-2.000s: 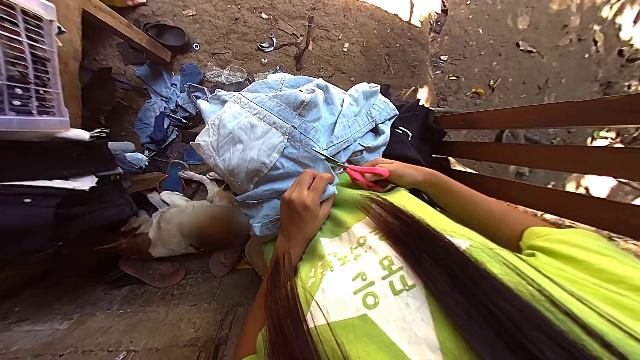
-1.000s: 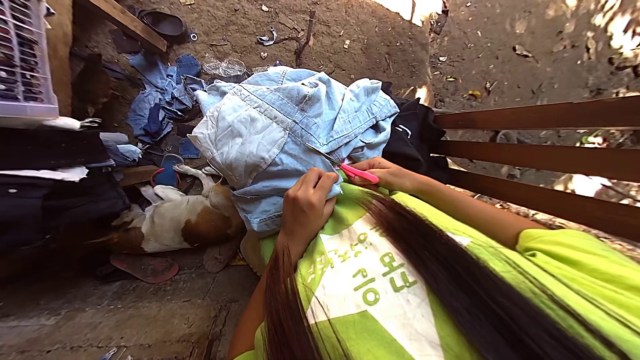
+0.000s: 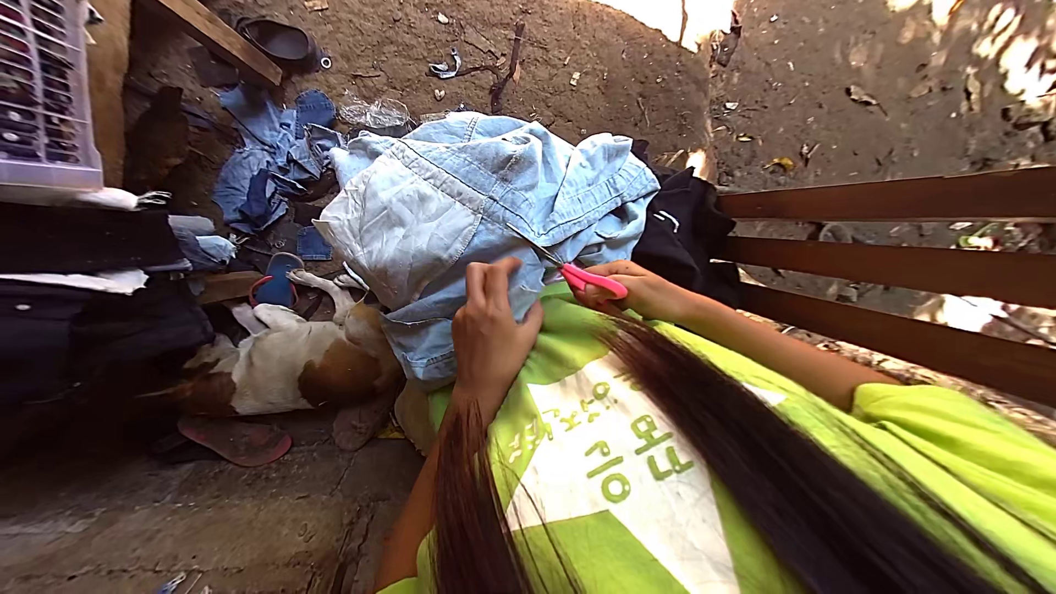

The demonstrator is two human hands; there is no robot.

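A light blue denim garment [image 3: 511, 177] lies bunched over my lap, its whitish pocket lining [image 3: 404, 219] facing up at the left. My right hand [image 3: 631, 289] holds a pair of scissors with pink handles [image 3: 592, 281]; the dark blades point up and left over the denim. My left hand [image 3: 492, 326] rests at the near edge of the garment, left of the scissors, with fingers bent on the cloth; a fold seems to lie between thumb and fingers. Whether the blades have cloth between them I cannot tell.
A brown and white dog [image 3: 285, 363] lies at the left near a flip-flop [image 3: 235, 440]. Denim scraps [image 3: 268, 157] lie on the ground beyond. Dark cloth [image 3: 685, 231] sits beside the garment. Wooden slats [image 3: 891, 272] run along the right. A plastic crate [image 3: 49, 169] stands upper left.
The scissors' blades show more than they did one second ago. My left hand's fingers, earlier curled tightly on the cloth, are more spread.
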